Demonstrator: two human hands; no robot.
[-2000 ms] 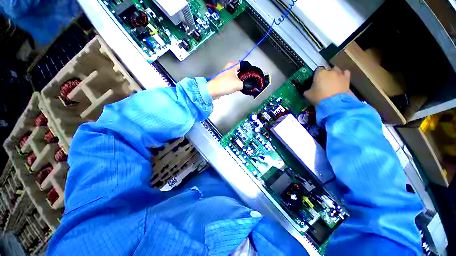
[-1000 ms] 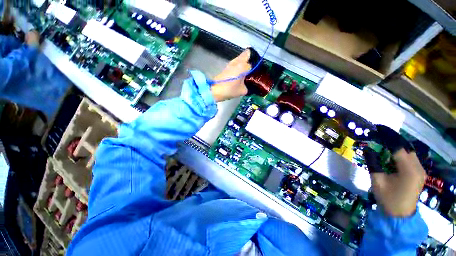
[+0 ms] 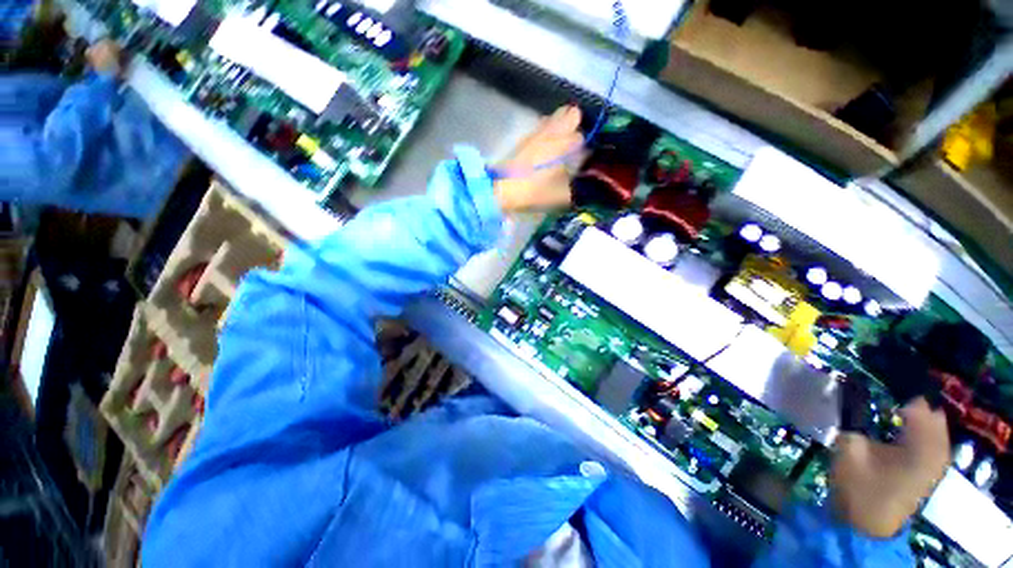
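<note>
My left hand (image 3: pixel 542 166) is at the upper left corner of the green circuit board (image 3: pixel 567 355). Its fingers are on a red-copper toroidal coil (image 3: pixel 608 181), with the fingertips partly hidden. A second coil (image 3: pixel 678 209) sits beside it on the board. My right hand (image 3: pixel 894 472) is over the board's right end, with dark finger covers on. Its thumb and fingers look apart, and I see nothing held between them, though the area is dark and blurred. White heatsink bars (image 3: pixel 655 294) and a yellow-taped transformer (image 3: pixel 764 291) stand on the board.
Another board (image 3: pixel 267 67) lies at upper left, past a grey gap. A person's blue-sleeved arm (image 3: pixel 106 144) reaches there. Tan trays (image 3: pixel 228 239) with red coils stand at left. A cardboard bin (image 3: pixel 766 72) is beyond the rail. A blue coiled cord runs from my left wrist.
My left hand has brought the coil from over the gap onto the board corner. My right hand has moved from that corner to the board's right end. The view has shifted.
</note>
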